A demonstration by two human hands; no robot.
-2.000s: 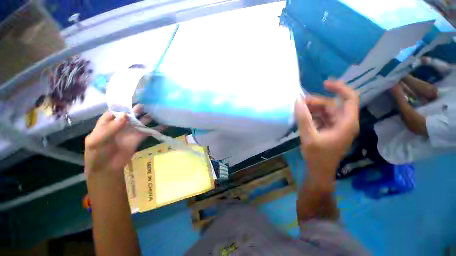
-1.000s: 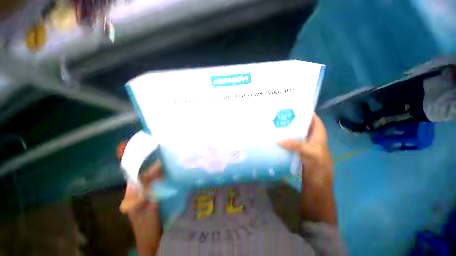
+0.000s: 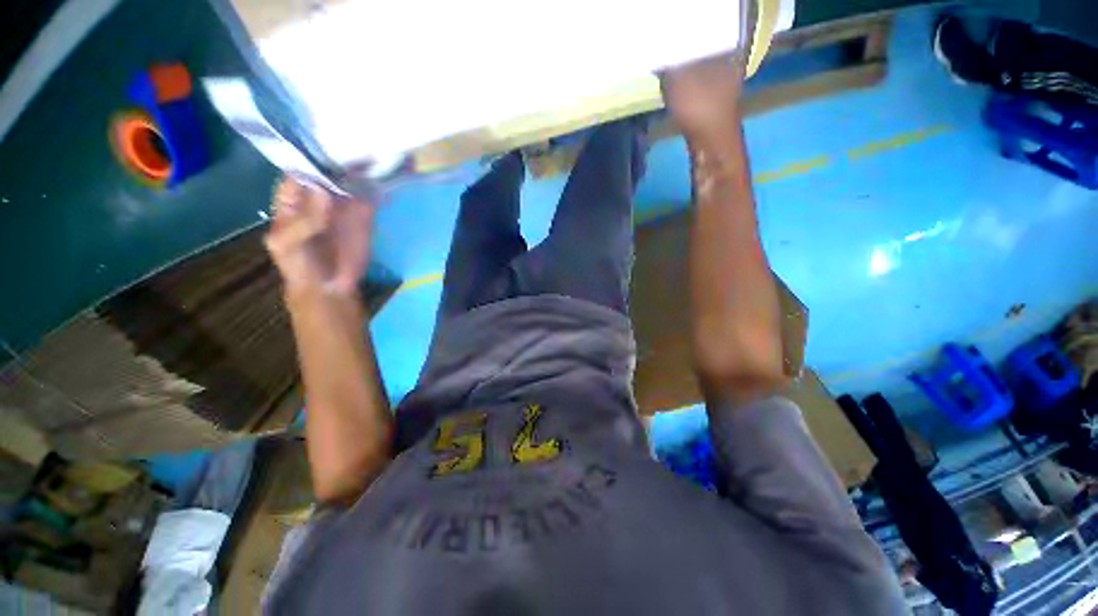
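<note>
A white product box, overexposed, lies at the top of the view over a yellow-tan printed carton, whose edge shows below and right of it. My right hand holds the box's near edge at its right end; its fingertips are partly hidden. My left hand is just below the box's left corner. Its fingers are closed on the lower end of a white label strip, which slants up to the left. Whether this hand also touches the box is not clear.
A blue and orange tape dispenser lies on the green bench at left. Flattened cartons are below it. A wooden pallet, blue stools and another person's leg are at right. Brown cardboard is beside my legs.
The product box was held up before my body; it is now farther forward over the yellow-tan carton. The view has tilted down to my legs and the floor. Both hands remain near the box.
</note>
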